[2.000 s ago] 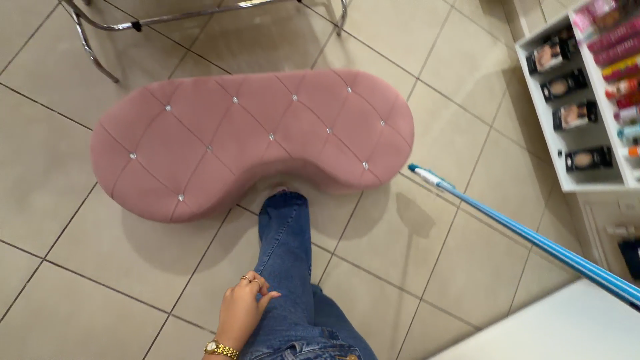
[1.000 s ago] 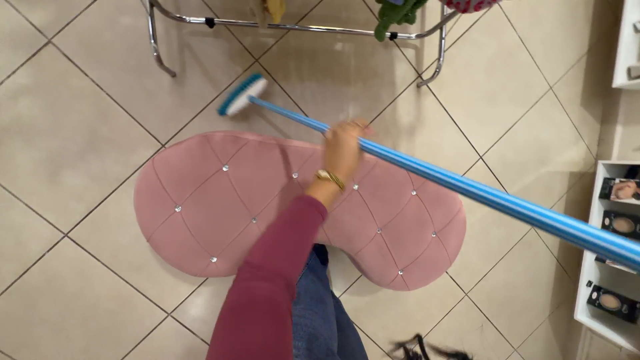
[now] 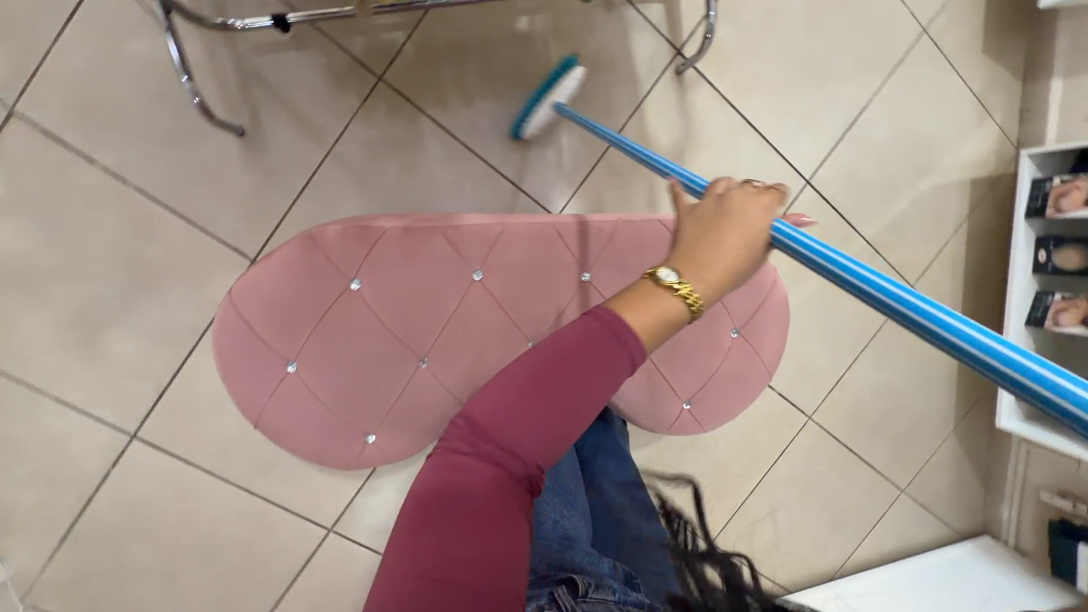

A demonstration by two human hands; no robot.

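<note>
My left hand (image 3: 733, 234), with a gold watch (image 3: 676, 289) at the wrist and a dark red sleeve, is closed around the blue striped handle (image 3: 901, 306) of a floor brush. The brush head (image 3: 548, 98), white with teal bristles, is on the tiles beyond the bench. Below my hand and forearm lies a pink tufted, curved bench (image 3: 382, 331) with crystal buttons; my arm covers part of it. The handle runs out past the right edge. My right hand is not in view.
A chrome rack's base (image 3: 306, 17) with curved legs stands beyond the bench. White shelving (image 3: 1016, 340) with boxed goods is at the right, and a white surface (image 3: 935, 582) at the lower right. My jeans-clad leg (image 3: 586, 501) is against the bench.
Two seconds ago my left hand was off the handle, by my leg, and the brush head lay right of the bench. Now the hand grips the handle, and the head is beyond the bench.
</note>
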